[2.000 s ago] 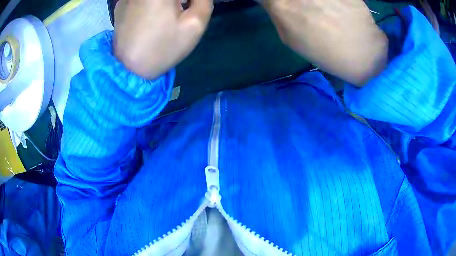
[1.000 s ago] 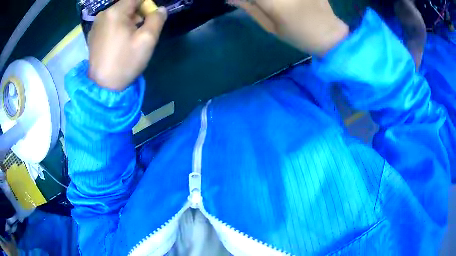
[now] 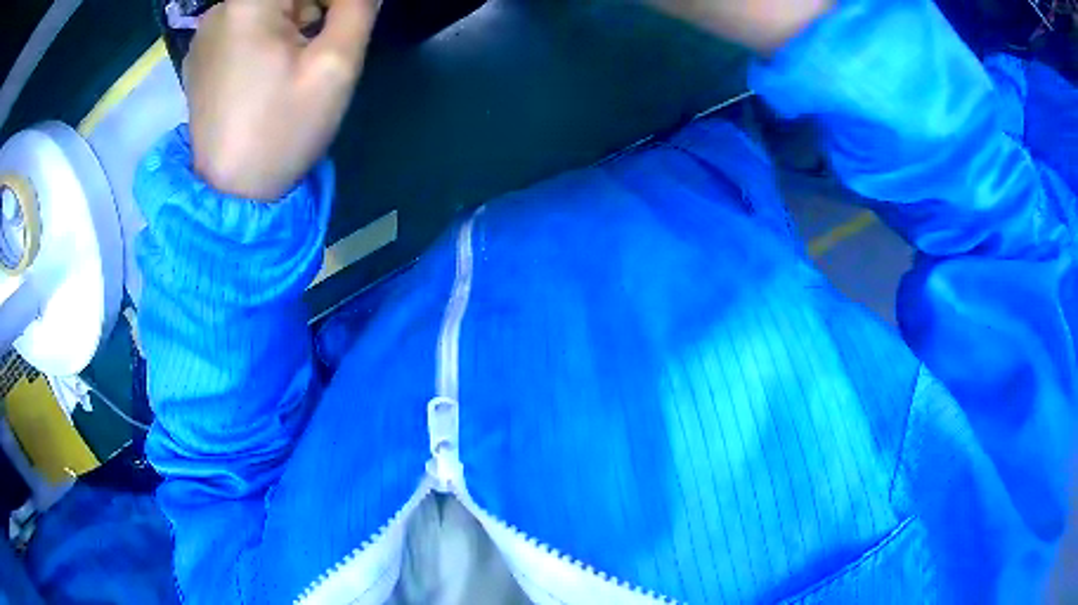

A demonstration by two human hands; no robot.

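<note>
My left hand point(image 3: 270, 97) is at the upper left, its fingertips near the top edge. It lies over the near edge of a dark electronic unit point(image 3: 177, 14), of which only a small corner shows at the top left. Its fingers are curled, and what they touch is hidden. My right hand point(image 3: 757, 14) is cut off by the top edge; only the wrist and part of the back of the hand show, so its fingers cannot be seen.
A dark green bench mat point(image 3: 520, 106) lies between the hands, with a pale strip point(image 3: 361, 246) at its near edge. At left are a white round base point(image 3: 71, 248), a tape roll point(image 3: 17, 225), a white sheet point(image 3: 148, 118) and a yellow card point(image 3: 50, 425). Blue cloth shows at the right edge.
My right hand has moved up, mostly out of the picture. My left hand sits slightly higher and further left; its yellow finger band no longer shows. Less of the unit is in view.
</note>
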